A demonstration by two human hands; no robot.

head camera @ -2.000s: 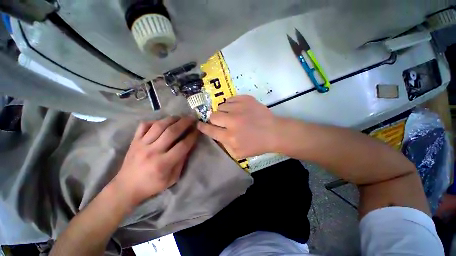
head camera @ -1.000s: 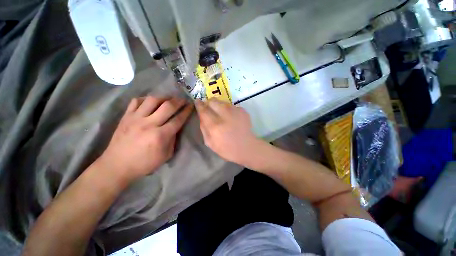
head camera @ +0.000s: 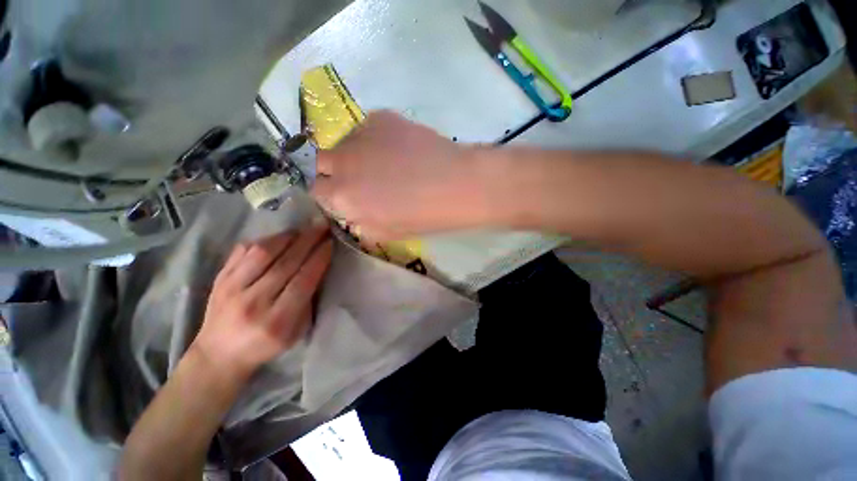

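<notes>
The grey-beige garment piece (head camera: 385, 315) lies under the needle area and drapes left and toward my lap. My left hand (head camera: 263, 305) rests flat on it, fingertips near its edge by the presser foot. My right hand (head camera: 395, 178) is curled beside the needle area (head camera: 296, 160), over the yellow tape (head camera: 329, 99). Its fingertips are partly hidden and blurred, so I cannot tell if they pinch anything. The sewing machine head (head camera: 179, 66) fills the upper left, with a cream ribbed knob (head camera: 266, 191) close to the needle area.
Thread snips (head camera: 521, 66) lie on the white machine table (head camera: 404, 56). Further right are a small tan block (head camera: 708, 87) and a dark tray with small items (head camera: 780, 52). A plastic-wrapped bundle (head camera: 836, 188) is at the right edge. White paper (head camera: 346, 453) shows below the cloth.
The view has shifted and turned. My right hand has left the cloth edge below the needle and moved up beside the metal parts. My left hand stays on the cloth.
</notes>
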